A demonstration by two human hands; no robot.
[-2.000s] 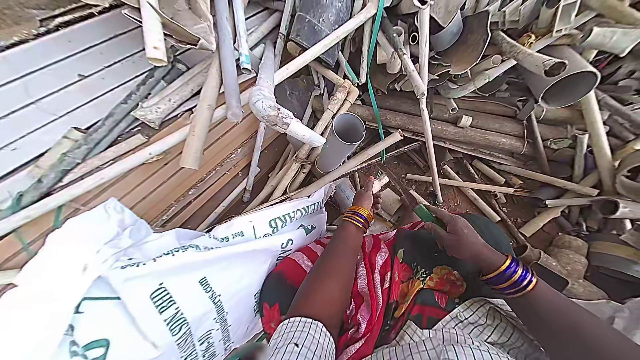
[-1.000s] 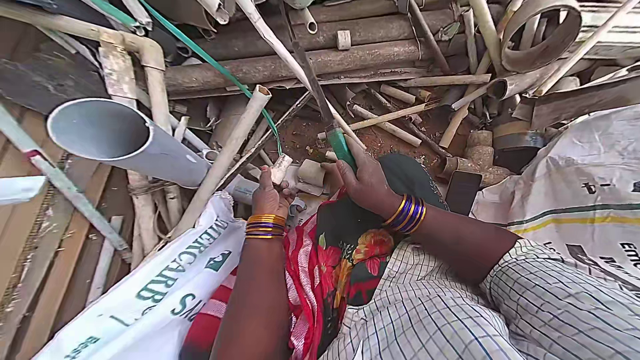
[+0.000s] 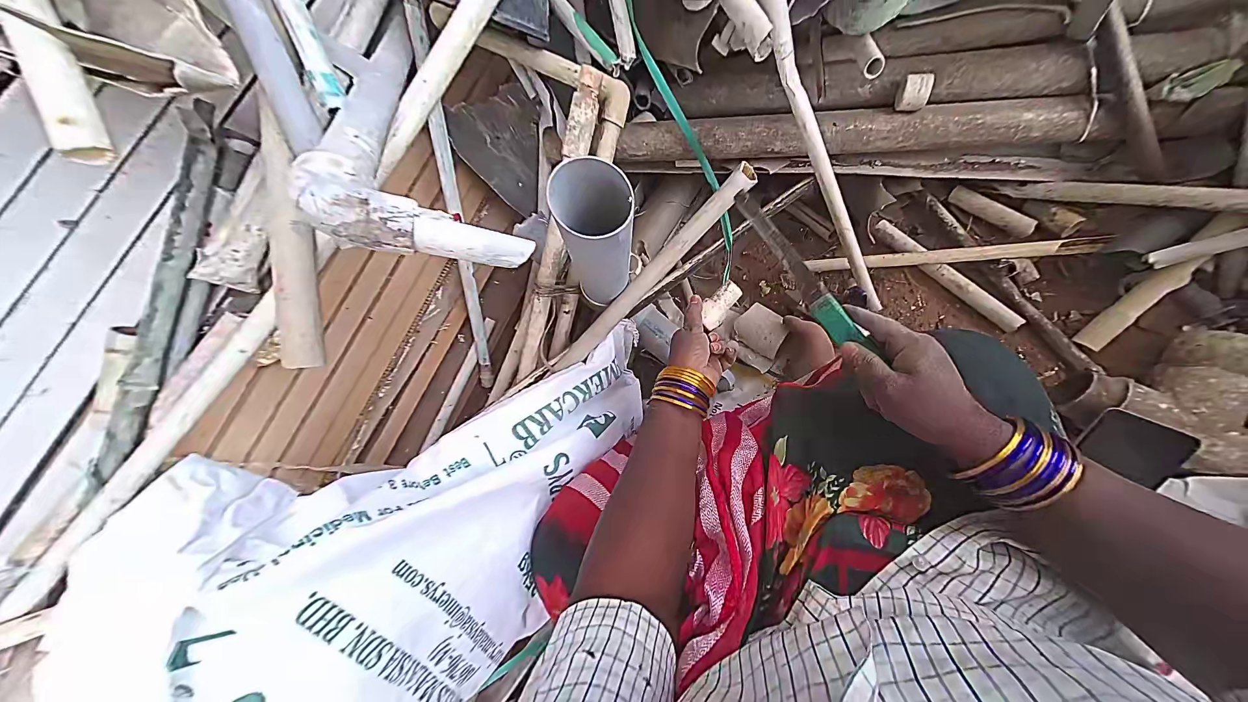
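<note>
My left hand, with bangles at the wrist, is closed on a short off-white pipe piece in front of my lap. To its right, my right hand grips the green handle of a long blade, which points up and away to the left; whether it is a knife or a saw cannot be told. The blade stands apart from the pipe piece. Just beyond my left hand lie a long cream pipe and an upright grey plastic pipe. Short pipe offcuts lie between my hands.
A white printed woven sack spreads at the left beside my lap. Brown slatted panels and long pipes lie behind it. Stacked brown pipes run across the back. A green strap hangs down near the blade. Loose pipes cover soil at the right.
The view has swung back left since one second ago. The pipe piece stays in my left hand and the green-handled blade in my right.
</note>
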